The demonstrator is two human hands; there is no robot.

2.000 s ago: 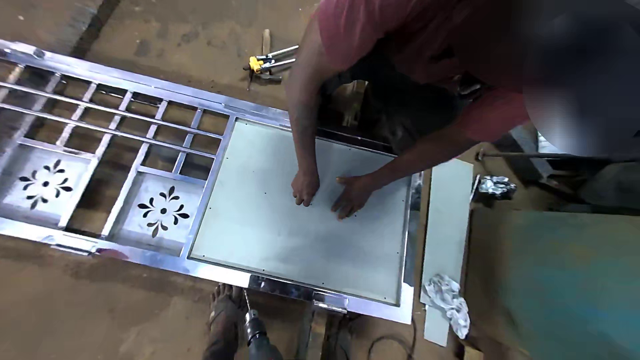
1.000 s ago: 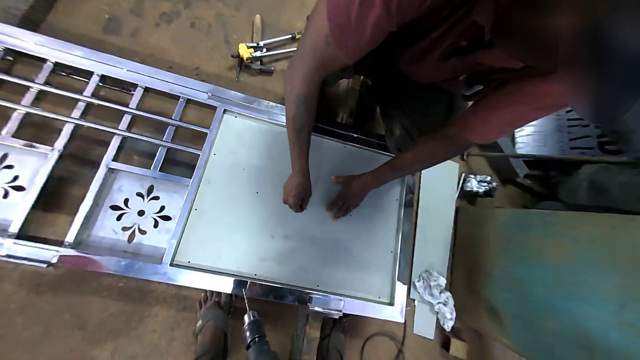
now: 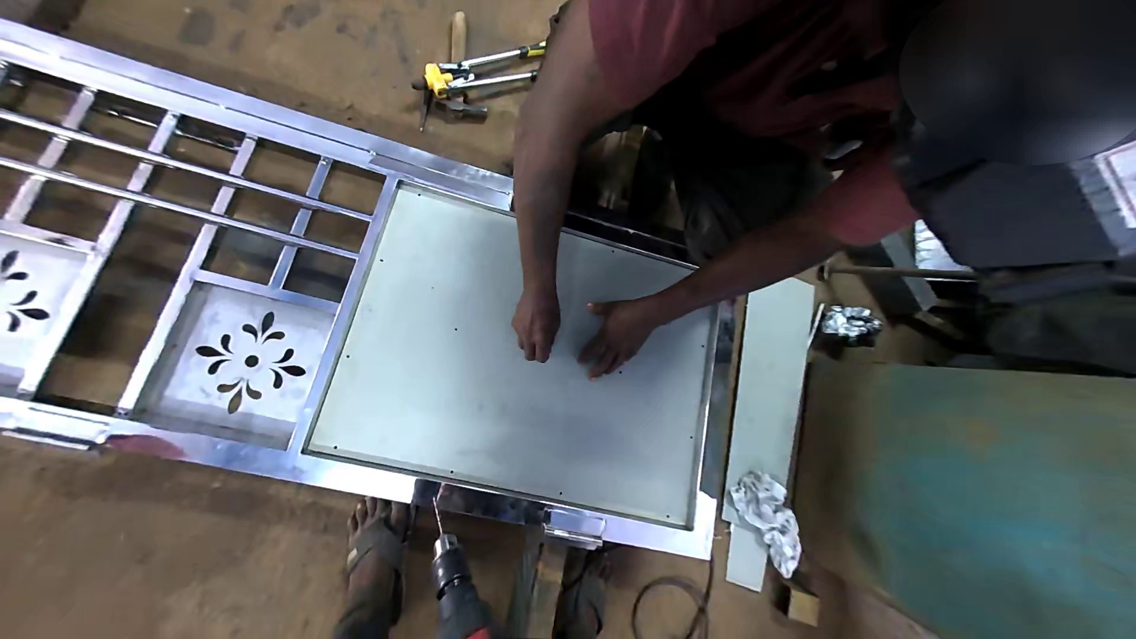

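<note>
Neither of my hands shows. At the bottom edge a power drill (image 3: 451, 568) points upward with a long thin bit, its rear cut off by the frame, so what holds it is hidden. The bit's tip is close to the near rail of a shiny metal door or gate frame (image 3: 213, 457). Set in that frame is a flat grey panel (image 3: 444, 382) with small dark holes along its edges. A co-worker opposite rests one loosely curled hand (image 3: 537, 326) and one spread hand (image 3: 619, 337) on the panel.
Beyond the frame, a hammer (image 3: 460, 108) and a yellow-headed long-handled tool (image 3: 439, 80) lie on the floor. Crumpled foil-like material (image 3: 768, 519) lies on a pale strip (image 3: 768, 382) at the right. A greenish sheet (image 3: 1003, 497) is farther right. A cable (image 3: 670, 581) loops near the frame's corner.
The co-worker's hands stay on the panel, with only small shifts. The drill remains beside the near rail. The view has shifted somewhat.
</note>
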